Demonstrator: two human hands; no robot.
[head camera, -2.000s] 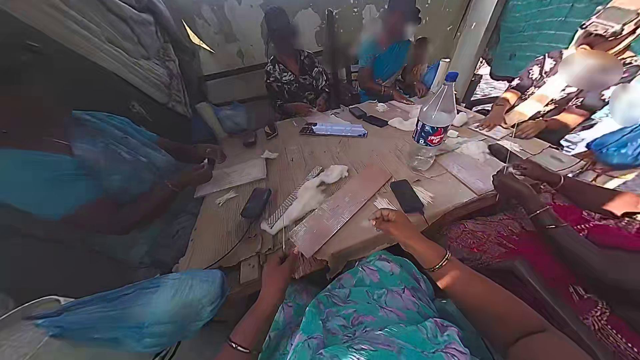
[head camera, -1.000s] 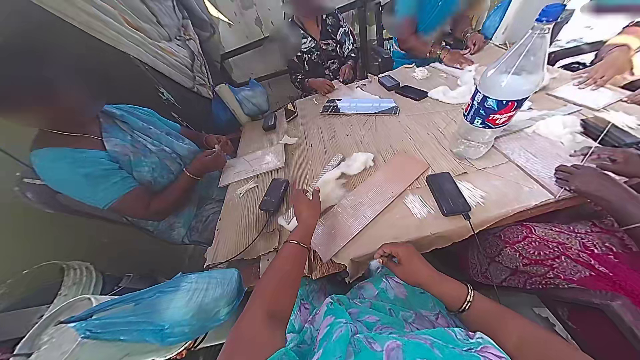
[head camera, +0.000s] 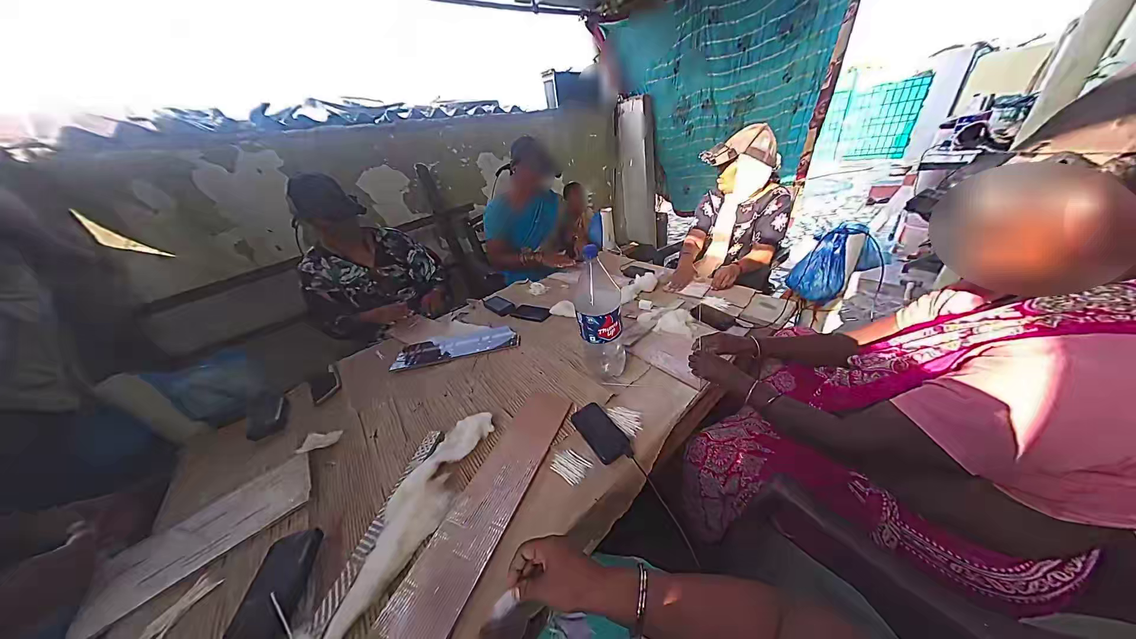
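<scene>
My right hand (head camera: 552, 572), with bangles at the wrist, is low in the view beside the near table edge. Its fingers are bent and pinched at a small white tuft, seemingly cotton (head camera: 506, 605). What seems to be a small part of my left hand (head camera: 508, 628) shows at the bottom edge, too cut off to read. Left of them a long reddish-brown board (head camera: 484, 524) lies on the table, beside a strip of white cotton (head camera: 413, 510) on a striped piece. Thin white sticks or wicks (head camera: 571, 466) lie near a black phone-like device (head camera: 603, 432) with a cable.
A plastic bottle (head camera: 600, 324) stands on the wooden table (head camera: 541, 364). A pale board (head camera: 200, 541) and a dark case (head camera: 277, 581) lie at left; phones (head camera: 531, 313) and a shiny flat packet (head camera: 454, 347) lie farther back. Several people sit around; one person's hands (head camera: 723, 359) are at right.
The view has swung up and to the right. My left hand, over the cotton strip one second ago, is no longer there.
</scene>
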